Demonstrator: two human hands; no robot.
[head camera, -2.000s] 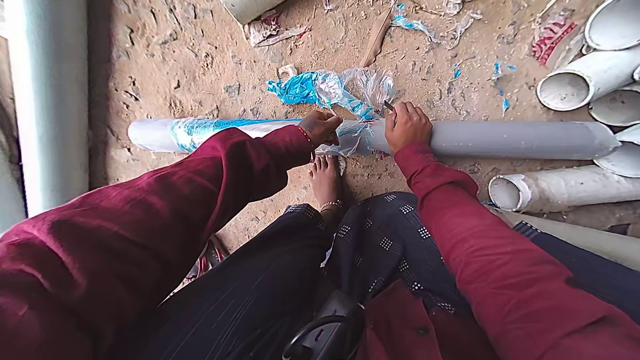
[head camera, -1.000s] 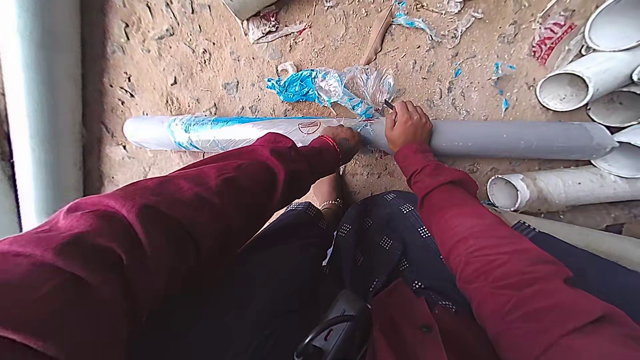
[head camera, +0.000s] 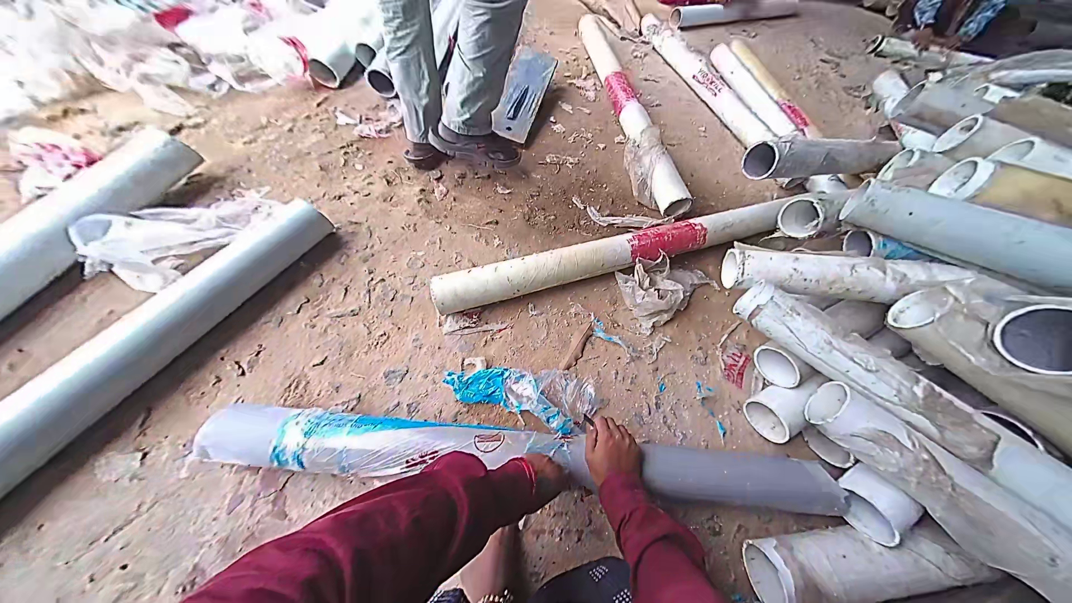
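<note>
A grey plastic pipe (head camera: 737, 478) lies across the ground before me, its left part covered by a clear and blue plastic film (head camera: 377, 435). My right hand (head camera: 613, 450) rests on the pipe with its fingers closed on a small dark tool (head camera: 589, 419), whose kind I cannot tell. Just left of it, my left hand (head camera: 546, 477) is at the edge of the film; its fingers are mostly hidden, so its grip is unclear. Crumpled blue and clear film (head camera: 523, 394) lies beyond the pipe, close to my right hand.
Several pipes are heaped at the right (head camera: 904, 276). A cream pipe with a red band (head camera: 536, 272) lies farther forward. Two large pale pipes (head camera: 167, 343) lie at the left. A person in grey trousers (head camera: 481, 75) stands ahead, with dark shoes on the dirt ground. Plastic wrapping (head camera: 209, 42) is piled at the far left.
The view has tilted up and shows more of the ground ahead. My left hand moved right along the pipe, toward my right hand, between the two earlier frames. My right hand stays on the pipe.
</note>
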